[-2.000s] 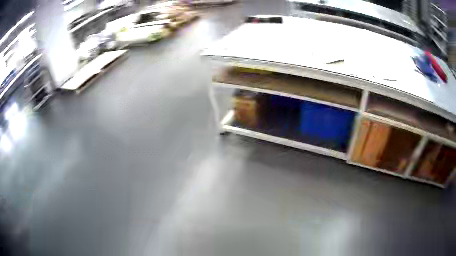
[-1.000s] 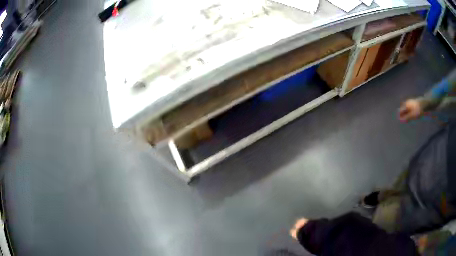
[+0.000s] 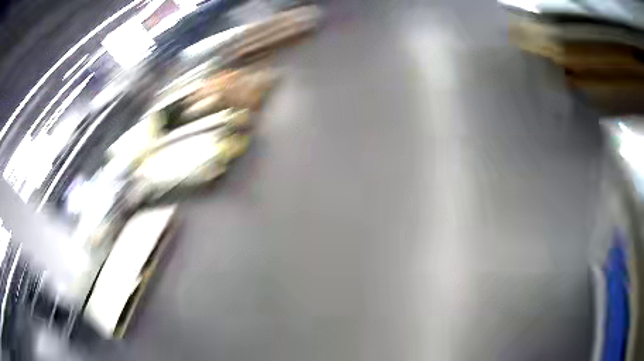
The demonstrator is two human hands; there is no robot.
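Neither of my hands is in the picture. The view is strongly blurred by motion. Nearest in front of me is the grey floor (image 3: pixel 353 211), with a pale streak of reflected light running down it. At the right edge is part of a pale table or bench (image 3: pixel 632 151), cut off by the frame, with a blue thing (image 3: pixel 616 303) below its top.
A low white-topped platform (image 3: pixel 130 271) lies on the floor at the left. Behind it are blurred pale, yellowish and brown items (image 3: pixel 187 151). Brown shapes (image 3: pixel 607 63) under a pale top stand at the upper right. Blurred bright racks or lights curve along the left.
The view has swung away from the large white table. The person's hand, the dark sleeve and the clothed figure at the right have left the picture. The floor aisle now fills the middle.
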